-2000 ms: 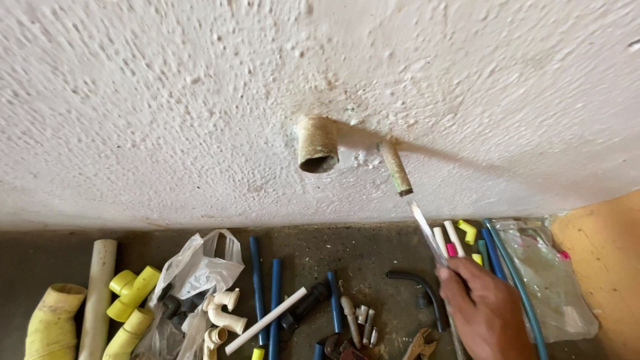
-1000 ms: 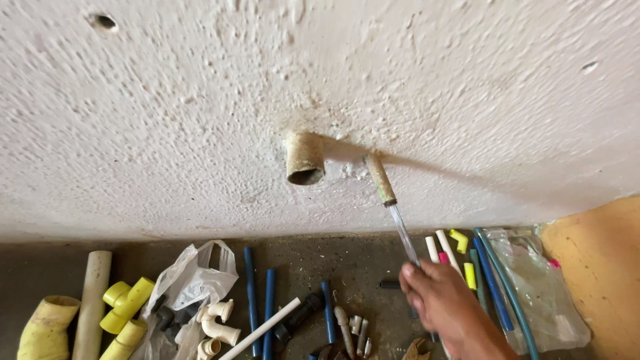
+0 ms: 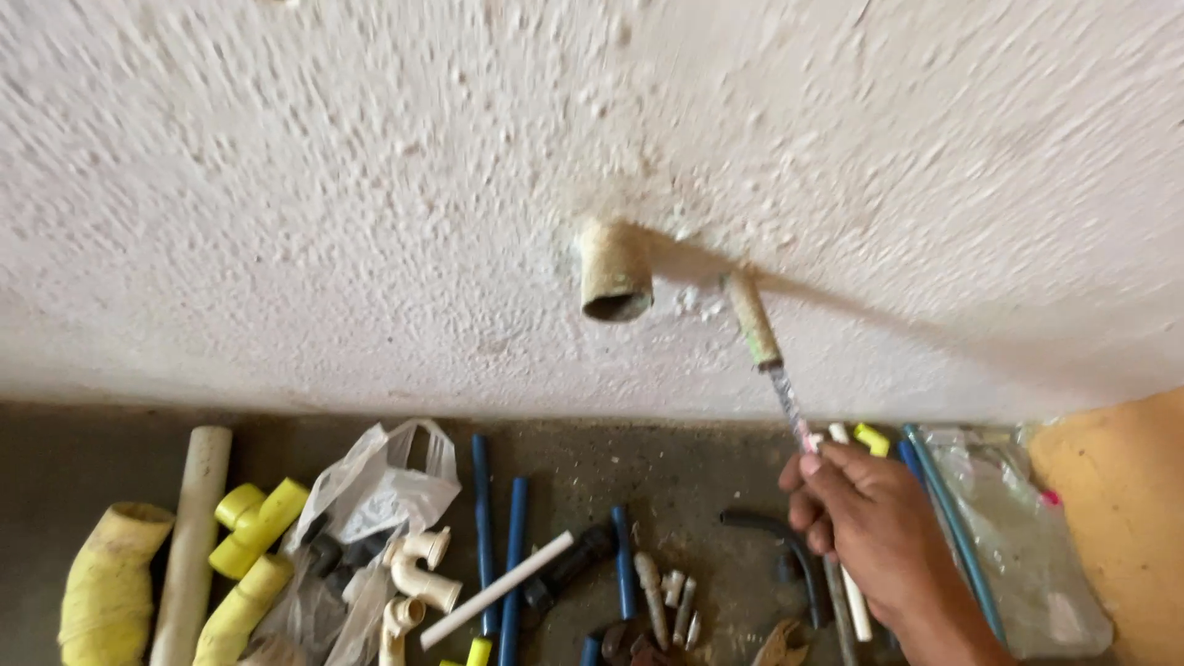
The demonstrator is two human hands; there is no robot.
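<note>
My right hand [image 3: 860,518] grips a thin rod-like tool [image 3: 792,407] with a shiny or clear shaft. The tool's far end is at the open end of a narrow, worn pipe stub [image 3: 754,319] that sticks out of the white textured wall [image 3: 370,185]; whether the tip is inside the stub cannot be made out. To the left of it, a wider beige pipe stub [image 3: 617,273] also juts from the wall, its mouth dark and open. My left hand is out of view.
Along the floor lie yellow pipe fittings [image 3: 259,527], a long off-white pipe [image 3: 192,546], cream elbows [image 3: 421,569], blue pipes [image 3: 515,555], a white pipe [image 3: 498,589] and a black curved hose [image 3: 777,527]. Plastic bags [image 3: 388,481] [image 3: 1017,536] sit among them, beside a yellowish surface [image 3: 1124,481] at the right.
Two seconds ago the tool's tip was just below the narrow pipe stub's end; one second ago it was at the stub's mouth, where it still is.
</note>
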